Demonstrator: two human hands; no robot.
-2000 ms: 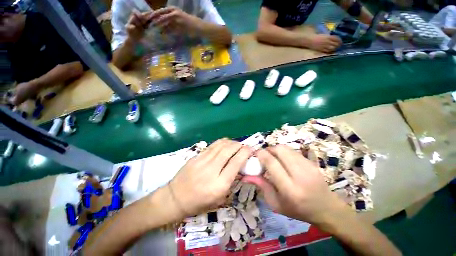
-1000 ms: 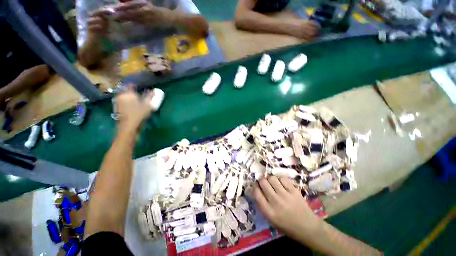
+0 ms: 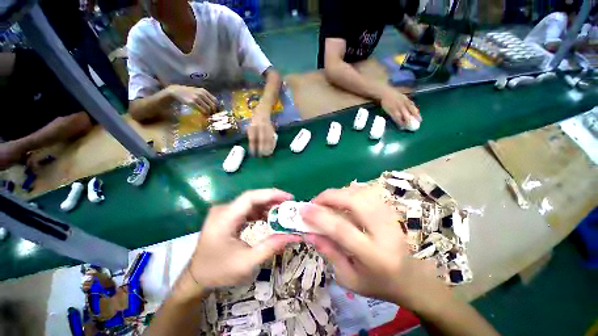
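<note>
A white housing (image 3: 288, 215) is held between my two hands in front of me, above the pile, with a green part showing at its left side. My left hand (image 3: 229, 239) grips its left end with thumb and fingers. My right hand (image 3: 357, 230) has its fingers on its right end and top. The pile of cream top covers (image 3: 305, 275), some with dark squares, lies under and around my hands. My hands hide part of the pile and part of the housing.
White housings (image 3: 301, 140) lie on the green conveyor belt (image 3: 295, 172). Blue battery cells (image 3: 136, 292) lie at lower left beside a grey frame post (image 3: 85, 230). Two people across the belt each reach a hand to a housing. Cardboard (image 3: 495, 223) covers the bench at right.
My left hand has come back from the belt and my right hand has lifted from the pile; both now hold a housing. A white housing lies where my left hand reached. Hands across reach onto the belt.
</note>
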